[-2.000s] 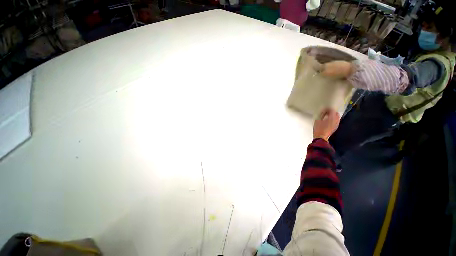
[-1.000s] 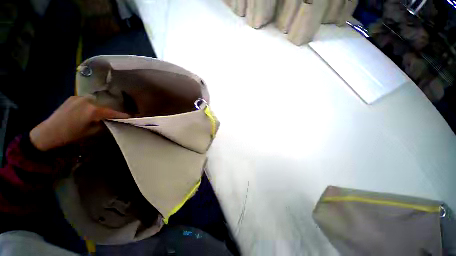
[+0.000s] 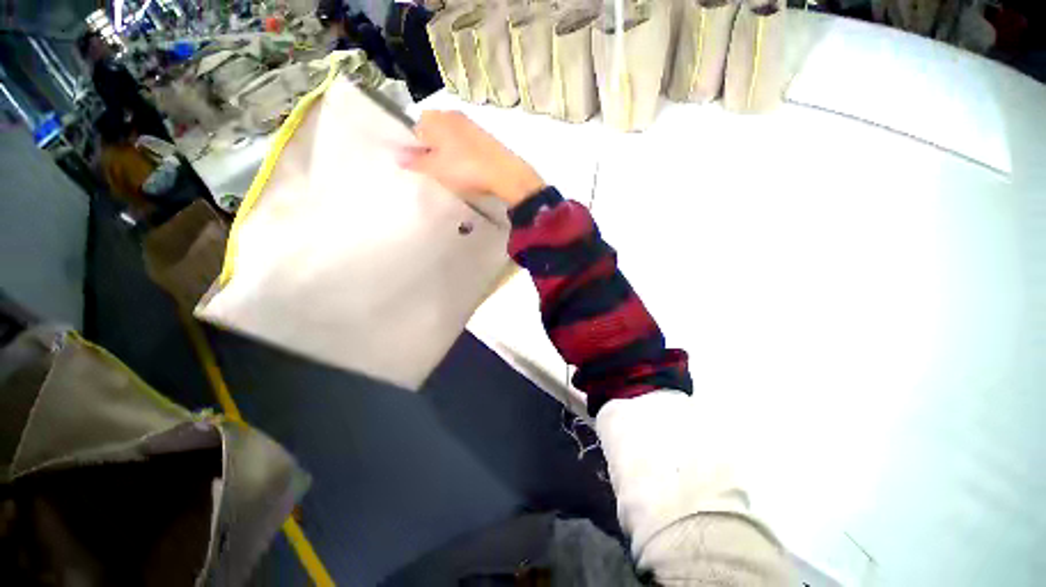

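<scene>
My right hand (image 3: 465, 155) reaches up from the lower right and grips the edge of a beige bag body (image 3: 356, 235). That bag is raised above the floor at the left of the table, tilted, with yellow piping along its left edge and a small dark spot near my wrist. A second beige bag body (image 3: 103, 430), with its dark opening visible, is cut off by the lower left corner. My left hand is not visible, and I cannot tell what holds this second bag.
A white worktable (image 3: 803, 310) fills the right side. Several upright bag bodies (image 3: 574, 69) stand in a row at its back, beside a white panel (image 3: 906, 92). The dark floor (image 3: 379, 459) has a yellow line. People and piled fabric are at the upper left.
The view has swung left since the earliest frame. A second ago my left hand held an open bag; now my right hand holds a bag and my left is out of sight.
</scene>
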